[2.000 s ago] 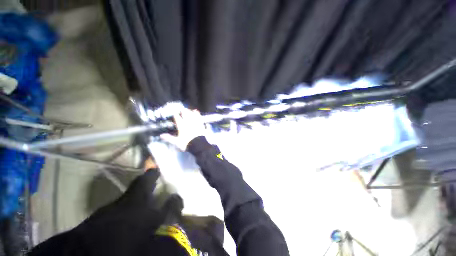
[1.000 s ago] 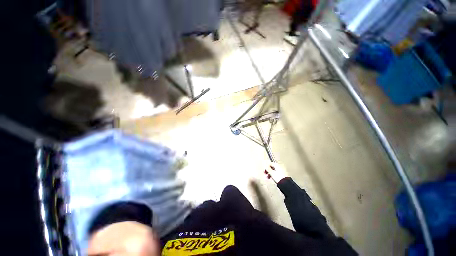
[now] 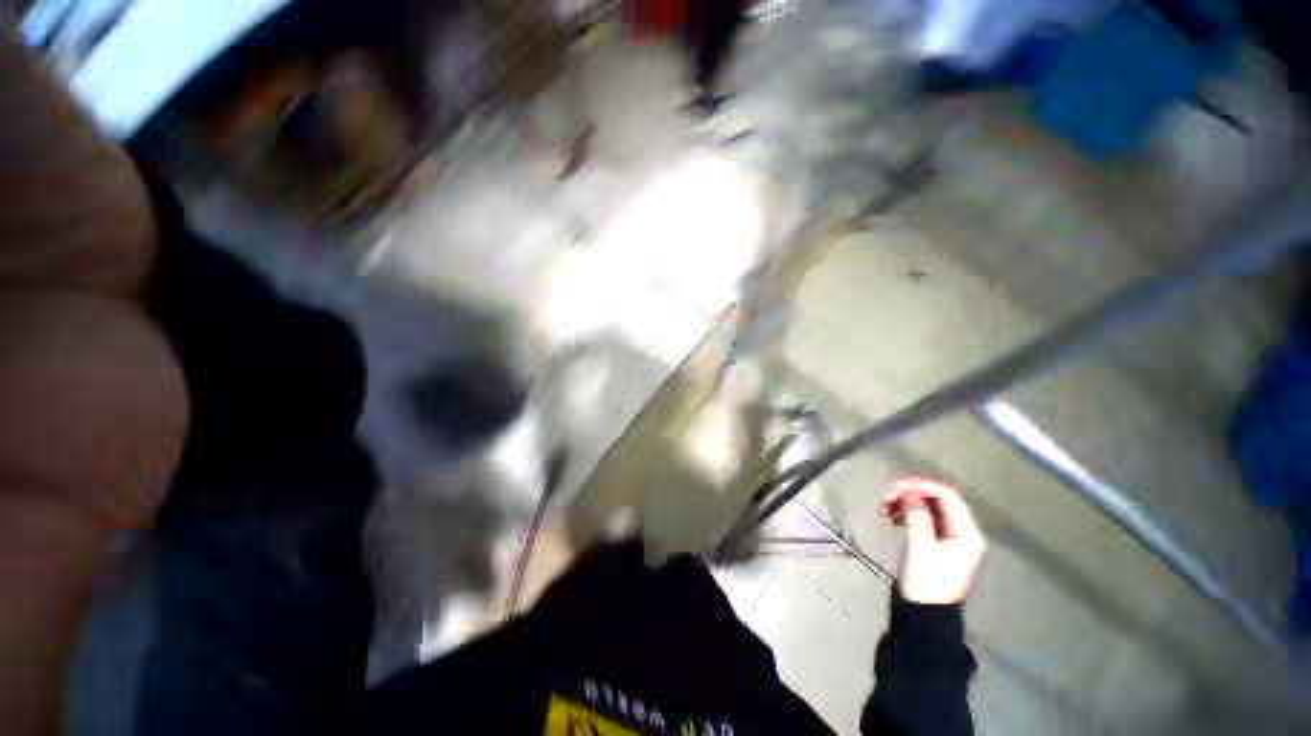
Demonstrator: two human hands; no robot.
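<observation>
My right hand, in a dark sleeve, is at lower right above the floor. Its fingers are loosely curled and nothing shows in them. A large blurred skin-coloured shape at the left edge, beside dark cloth, looks like my left hand very close to the camera. Its fingers and anything in it cannot be made out. A blurred grey rack tube slants from the right edge down to the middle, passing above my right hand. A bright metal tube lies beyond that hand at the right.
Blurred pale floor spreads ahead, with thin rack legs near the centre. A teal-blue container is at upper right, blue sacks at the right edge. A dark-and-red shape, perhaps a person, is at the top.
The view has swung, and the light blue garments and hanger-filled rail at the left have left their place. The left skin-coloured shape is larger and higher. My right hand appears further right.
</observation>
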